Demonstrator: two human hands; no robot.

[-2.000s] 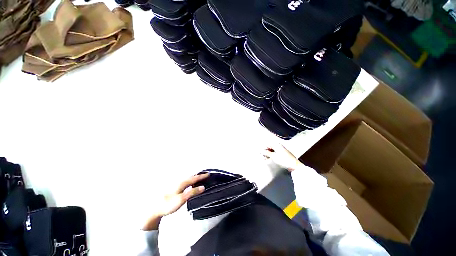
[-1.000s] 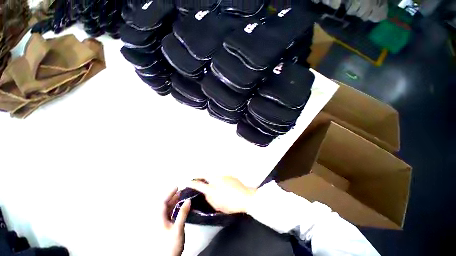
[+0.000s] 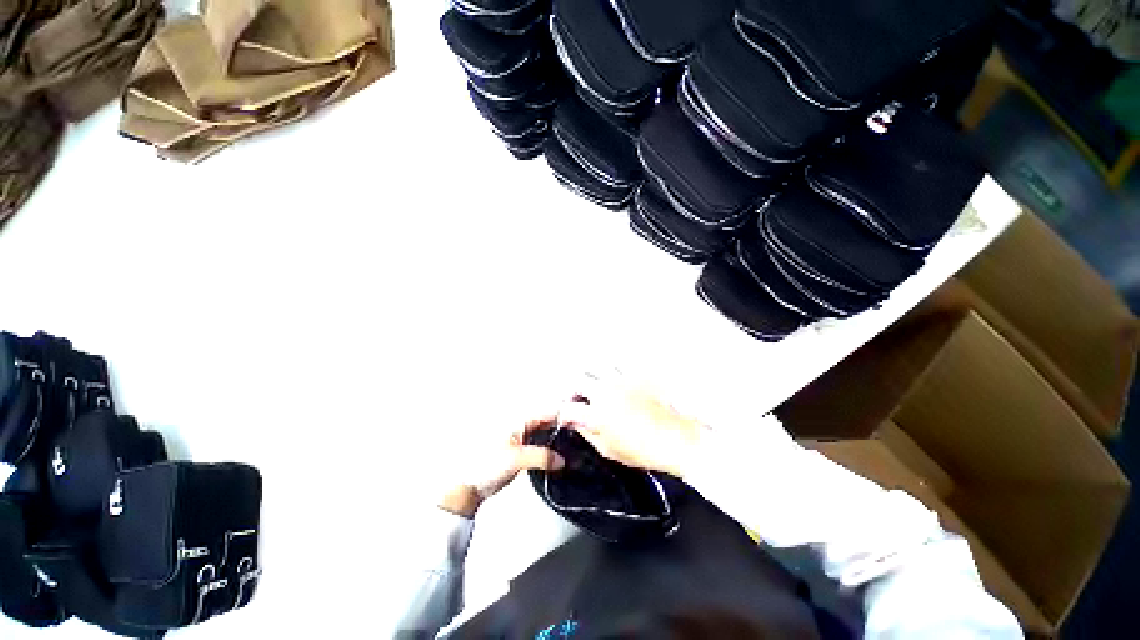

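Observation:
A small black bag (image 3: 603, 490) is held at the table's near edge, against the dark apron. Its mouth looks open, with a pale zip line curving round the rim. My left hand (image 3: 506, 465) grips its left side, thumb at the opening. My right hand (image 3: 631, 428) is at its upper edge, fingertips near the left hand's; the fingers are partly overexposed, and whether they pinch the zip cannot be told.
Stacked flat black bags (image 3: 700, 156) stand at the back right. Boxier black bags (image 3: 188, 538) with silver pullers lie at the left. Brown fabric (image 3: 269, 63) lies at the far left. An open carton (image 3: 1013, 463) is beside the white table (image 3: 338, 288) at right.
The bag was lying closed under my left hand, with my right hand apart; now both hands are on it and its mouth shows open. The view has shifted, showing more of the left pile.

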